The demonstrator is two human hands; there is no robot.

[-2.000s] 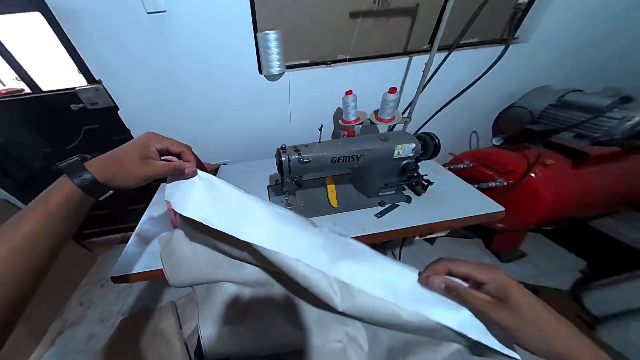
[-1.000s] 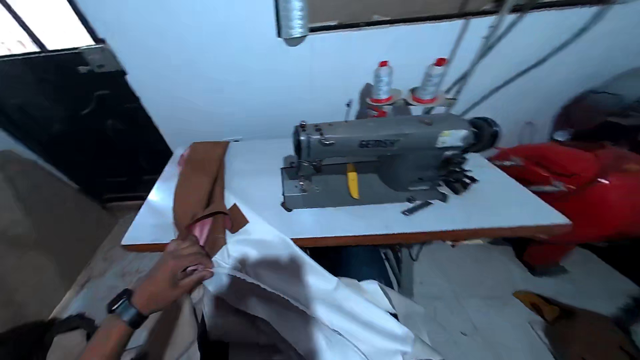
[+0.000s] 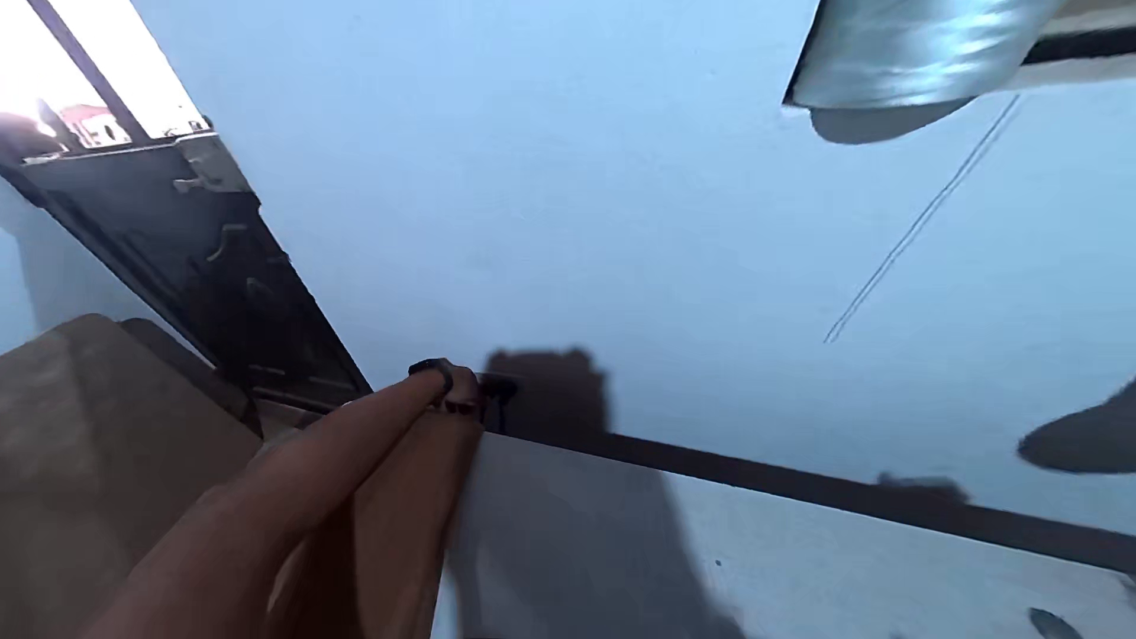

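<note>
My left hand [image 3: 461, 389], with a dark watch on its wrist, reaches out to the far edge of the white tabletop [image 3: 754, 541], close to the wall. Its fingers are mostly hidden, and a small dark thing [image 3: 500, 387] shows just beyond them. Brown material [image 3: 413, 515] lies under and beside the forearm, over the left side of the tabletop. Whether the hand grips anything cannot be told. My right hand is out of view, as is the sewing machine.
A pale blue wall [image 3: 621, 222] rises behind the tabletop. A silvery thread cone [image 3: 923, 53] hangs at the upper right, with thin thread [image 3: 923, 217] below it. A dark metal door [image 3: 222, 257] with a window stands at the left, beside a large brown surface [image 3: 115, 479].
My left hand has left the white material near the front edge and reached to the tabletop's far edge. The right hand, seen earliest on the material, is out of view. The view has swung left and closer.
</note>
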